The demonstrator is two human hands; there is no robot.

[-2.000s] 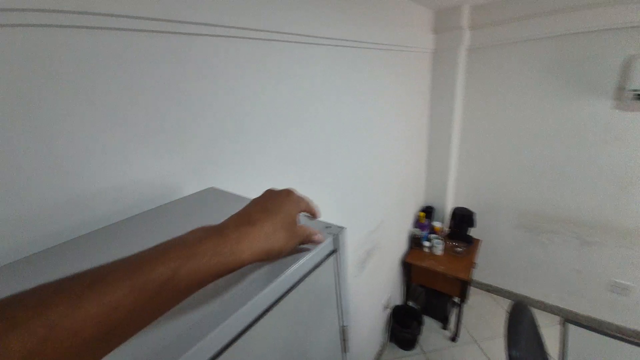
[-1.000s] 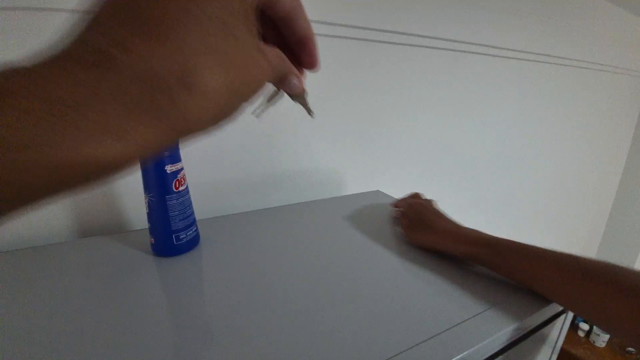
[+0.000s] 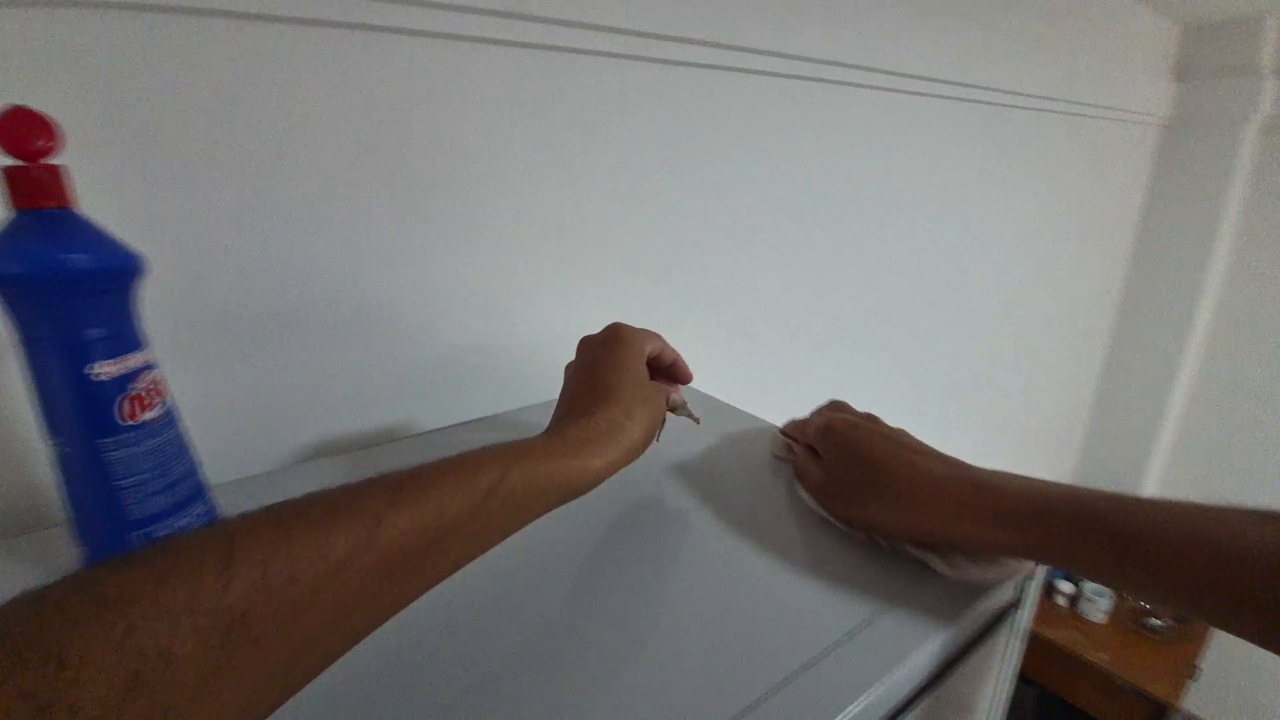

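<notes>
My left hand (image 3: 615,395) is closed on a small piece of pale cloth (image 3: 682,406), held above the top of a grey metal cabinet (image 3: 560,600). Palm down near the cabinet's far right edge, my right hand (image 3: 860,465) presses on a light cloth (image 3: 950,562) that shows along its underside and below the wrist. A blue plastic cleaner bottle (image 3: 95,370) with a red cap stands at the left, its base hidden behind my left forearm.
A white wall (image 3: 500,220) rises behind the cabinet. Beyond the cabinet's right edge, lower down, a wooden desk (image 3: 1110,655) holds small white containers (image 3: 1095,602) and other items.
Since one second ago my left hand has moved from the upper left to over the cabinet top, near my right hand. The view has swung considerably since two seconds ago.
</notes>
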